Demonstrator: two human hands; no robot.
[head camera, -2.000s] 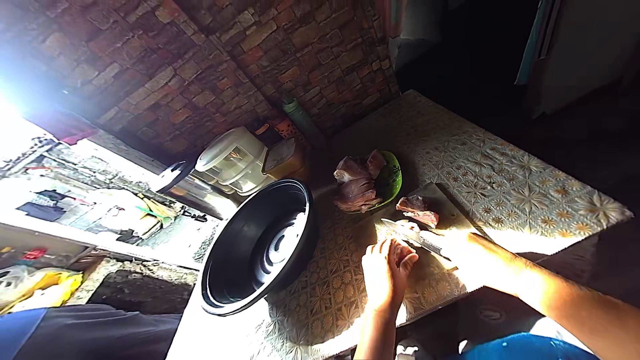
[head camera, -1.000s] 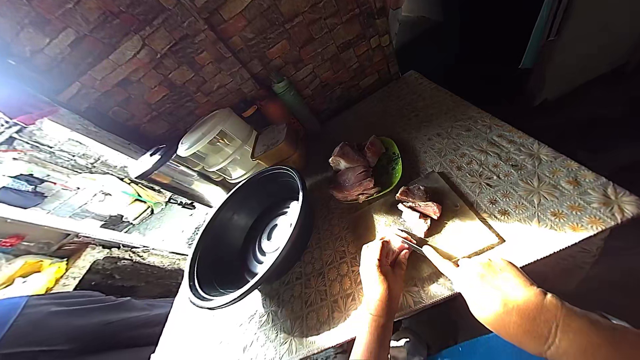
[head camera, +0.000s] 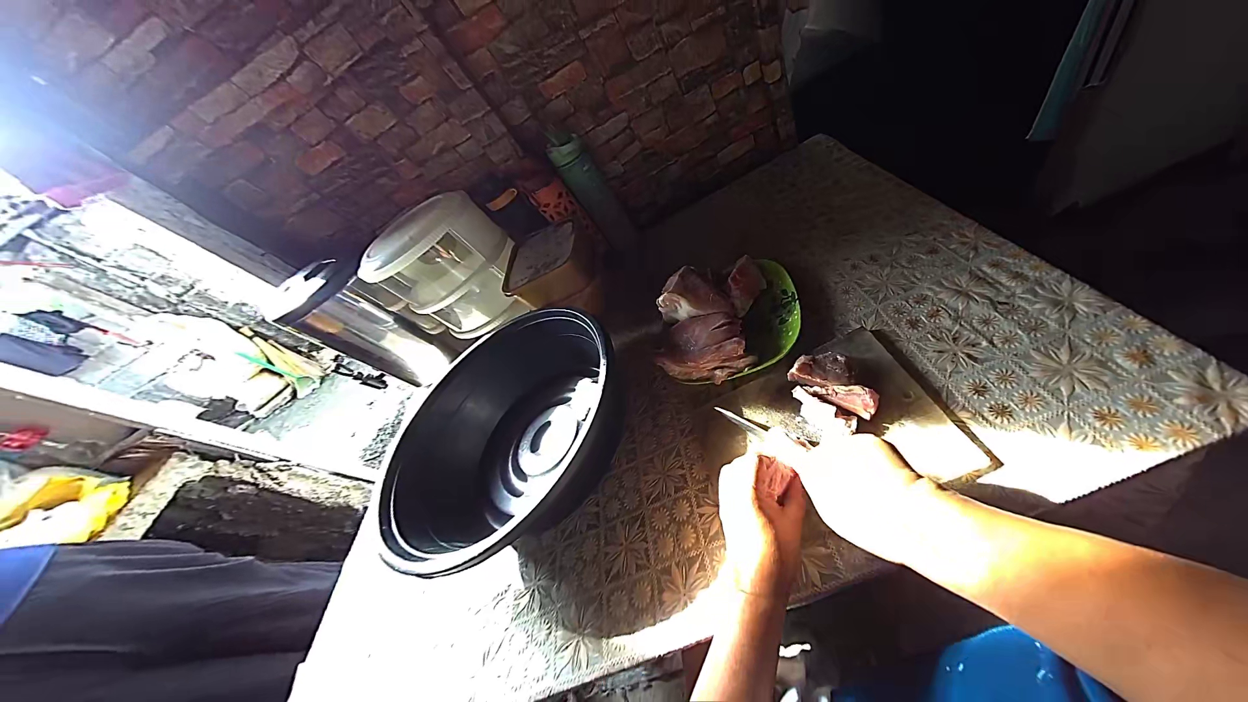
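Observation:
My left hand (head camera: 760, 517) is closed on a piece of raw meat (head camera: 775, 475) at the near edge of the cutting board (head camera: 931, 429). Just right of it, my right hand (head camera: 848, 487) grips a knife (head camera: 746, 424), whose tip points to the upper left; the handle is hidden in the hand. More cut meat (head camera: 838, 385) lies on the board beyond my hands. A bright green plate (head camera: 785, 317) with several large chunks of raw meat (head camera: 704, 341) stands behind the board. Left of my hands is a deep black basin (head camera: 448, 439) with no meat visible inside.
Clear plastic containers (head camera: 448, 263), a metal canister (head camera: 375, 327), a brownish tub (head camera: 556, 268) and a green bottle (head camera: 590, 185) stand along the brick-patterned wall. A patterned cover (head camera: 1053, 341) lies over the table. A blue object (head camera: 1004, 668) is below the near edge.
The knife has swung from pointing down at the meat in my left hand to pointing up-left across it. My right hand has moved in beside my left.

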